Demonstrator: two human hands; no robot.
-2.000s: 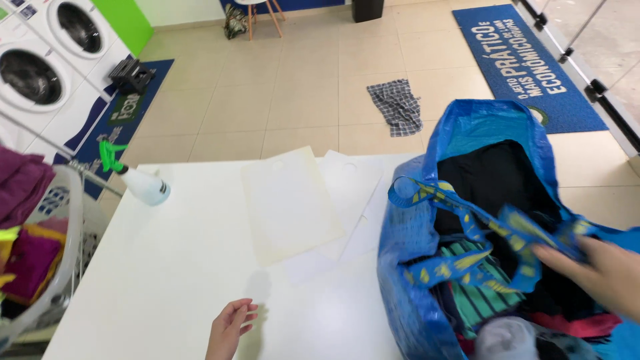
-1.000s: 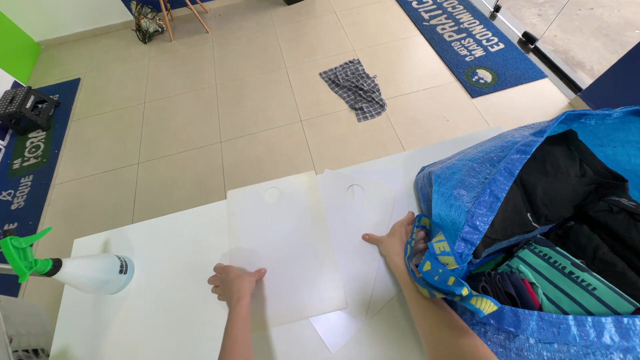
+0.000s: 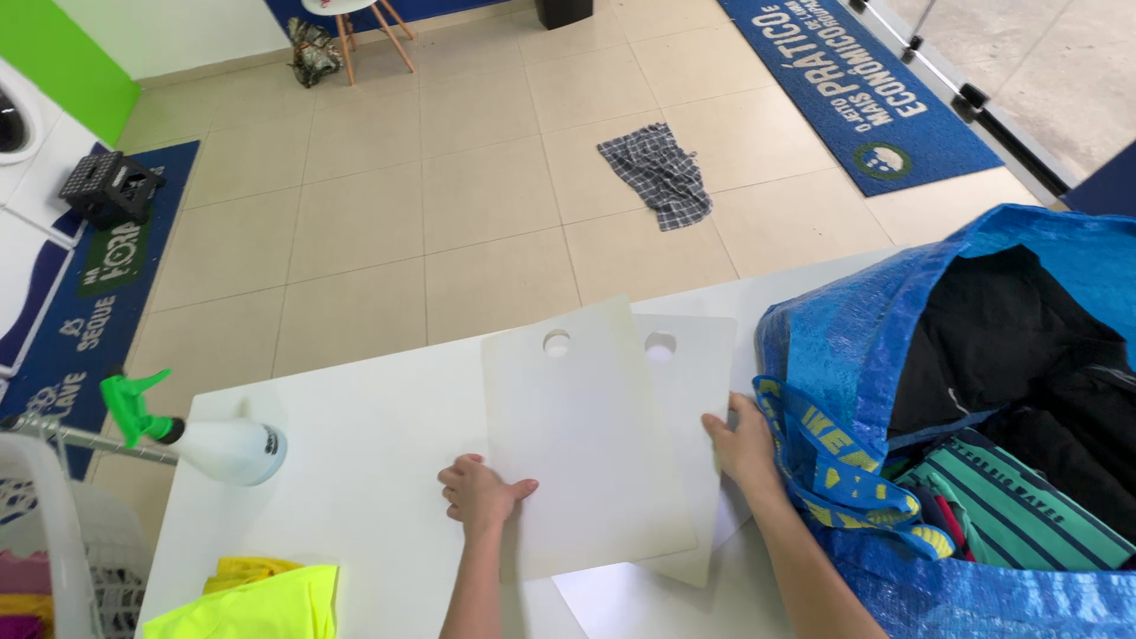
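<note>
Two off-white flat boards, each with a round hole near its far edge, overlap on the white table (image 3: 373,426). My left hand (image 3: 484,493) rests at the left edge of the upper board (image 3: 586,444), thumb on or over it. My right hand (image 3: 744,444) is at the right edge of the lower board (image 3: 701,399), thumb toward it, fingers beside the bag strap (image 3: 834,461). Whether either hand grips a board is unclear. A blue woven plastic bag (image 3: 834,328) at the right holds black clothes (image 3: 994,328) and a green striped garment (image 3: 1021,506).
A spray bottle with a green head (image 3: 231,448) lies at the table's left, above folded neon yellow cloth (image 3: 257,603). A white laundry basket (image 3: 62,532) stands at lower left. Beyond the table, a checked cloth (image 3: 661,177) lies on the tiled floor near a blue mat (image 3: 852,89).
My right hand was at the bag's straps two seconds ago and is now beside the boards. The upper board has tilted and shifted over the lower one since a second ago.
</note>
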